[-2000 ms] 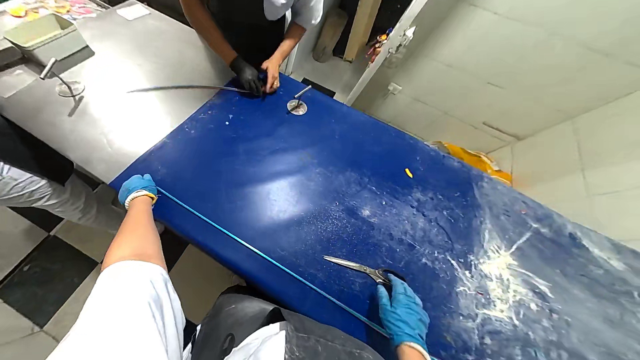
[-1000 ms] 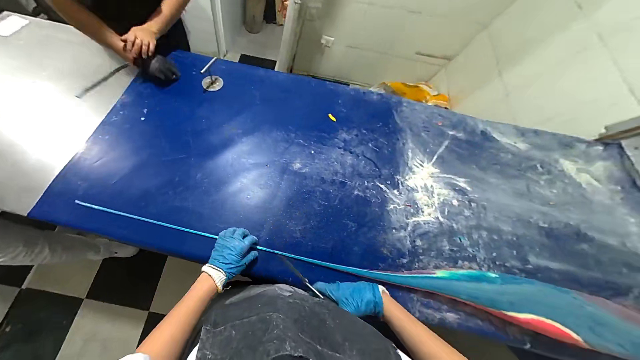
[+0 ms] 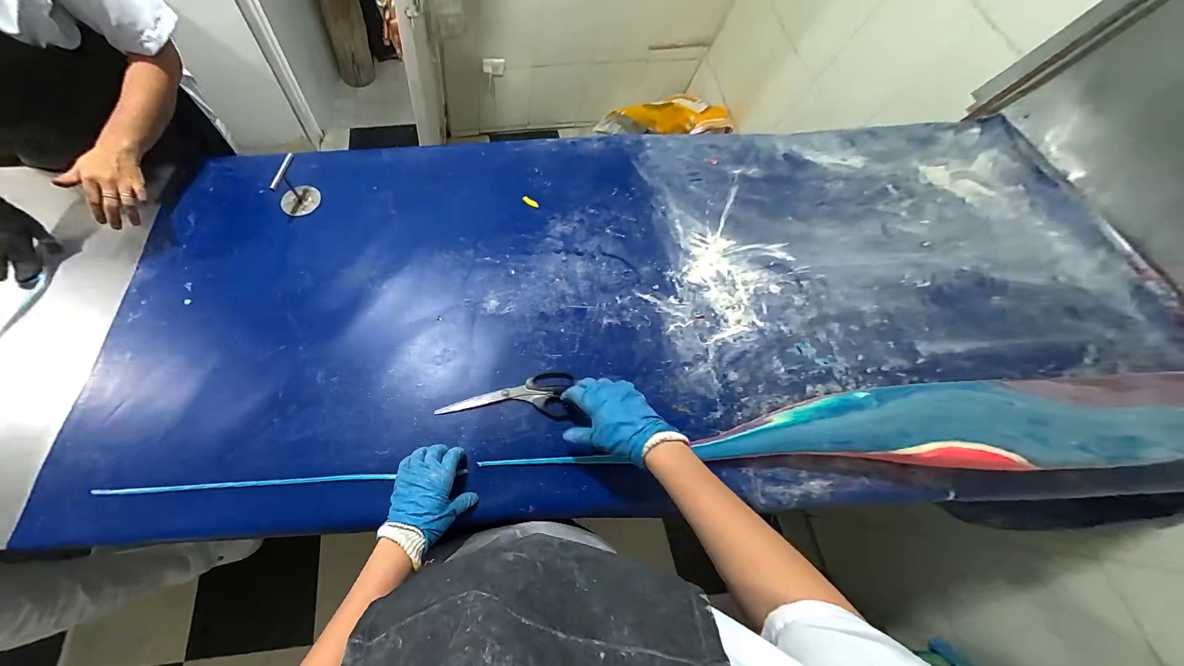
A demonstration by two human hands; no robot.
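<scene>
My left hand (image 3: 427, 492), in a blue glove, rests over the right end of a thin blue strand (image 3: 240, 484) on the blue table covering; whether the fingers grip it is unclear. A short gap separates that strand from the narrow tip (image 3: 527, 461) of a long striped piece of pliable material (image 3: 962, 421), which widens to the right. My right hand (image 3: 615, 418), also gloved in blue, is at the black handles of metal scissors (image 3: 504, 398) lying with blades pointing left. Its grip on them cannot be made out. The right wrist is above the narrow part of the striped piece.
White powder (image 3: 726, 287) marks the blue-covered table (image 3: 305, 342). A metal disc with an upright rod (image 3: 301, 199) stands near the far edge, and a small yellow bit (image 3: 530, 202) lies beyond the scissors. At the far left are a co-worker's bare hand (image 3: 109, 180) and black-gloved hand (image 3: 23, 245).
The strand, continuous under my hands a second ago, is now parted between them. My right hand has moved away from my body with the scissors, now lying on the table. The co-worker's hands have separated.
</scene>
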